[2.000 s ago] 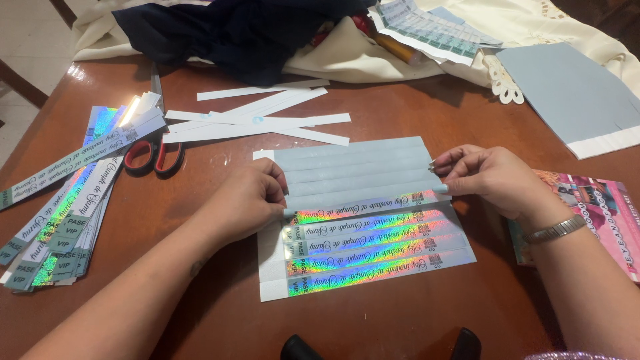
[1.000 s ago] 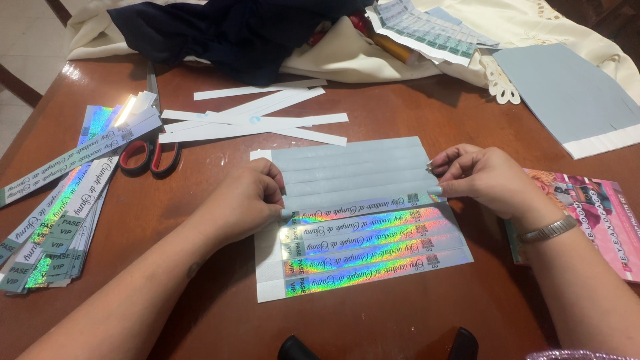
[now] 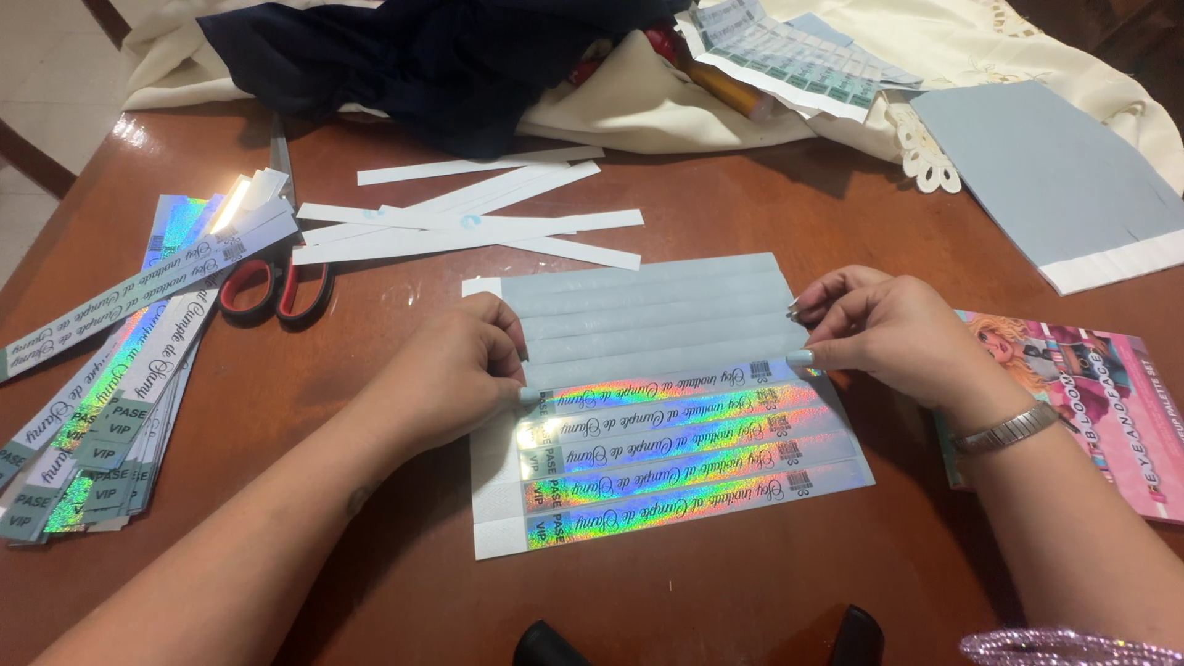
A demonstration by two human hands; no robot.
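Note:
A blue-grey backing sheet (image 3: 647, 319) with a white left margin lies flat on the wooden table. Across its lower half run several holographic printed paper strips (image 3: 684, 462), one above another. My left hand (image 3: 462, 370) pinches the left end of the topmost strip (image 3: 647, 388), thumb on the strip and fingers curled above. At that strip's right end, the thumb of my right hand (image 3: 869, 328) rests on it, with the fingers bent over the sheet's right edge. The upper half of the sheet shows bare horizontal bands.
Red-and-black scissors (image 3: 250, 291) lie partly under a pile of printed strips (image 3: 139, 370) at left. White paper offcuts (image 3: 462, 222) cross behind the sheet. Another grey sheet (image 3: 1045, 166), a pink booklet (image 3: 1124, 407), cream cloth (image 3: 647, 102) and dark cloth (image 3: 388, 65) are around.
The topmost strip, partly raised and curled between my hands two seconds ago, now lies flat along the one below. Both hands have stayed at its ends.

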